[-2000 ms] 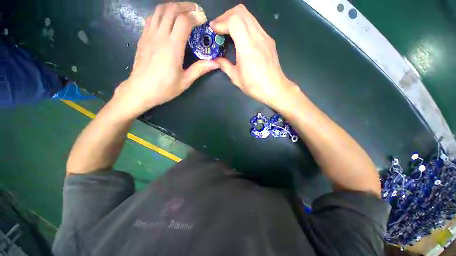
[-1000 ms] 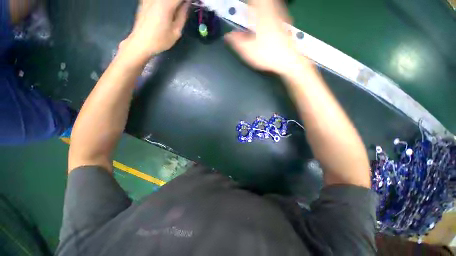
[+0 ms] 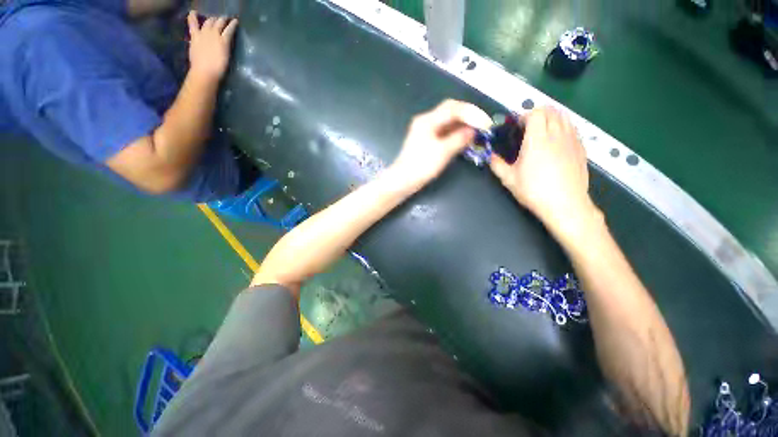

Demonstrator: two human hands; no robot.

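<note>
My left hand [image 3: 435, 147] holds a small blue circuit board [image 3: 478, 148] between thumb and fingers. My right hand [image 3: 550, 166] is just to its right and holds a dark housing [image 3: 509, 136] with a bit of red on it. The board and the housing are close together; whether they touch is unclear. A short strip of blue boards [image 3: 536, 292] with pale wires lies on the dark green worktop, left of my right forearm.
A pale metal rail [image 3: 682, 205] edges the worktop. Beyond it a black unit with a board on top [image 3: 571, 53] stands on a green surface. The board pile [image 3: 740, 420] is at the lower right. A person in blue [image 3: 128, 111] sits at left, near a blue stool [image 3: 256, 205].
My view has turned, so the worktop, strip and pile sit differently. My hands have come together with a board and a dark housing. The neighbouring person's arm now shows.
</note>
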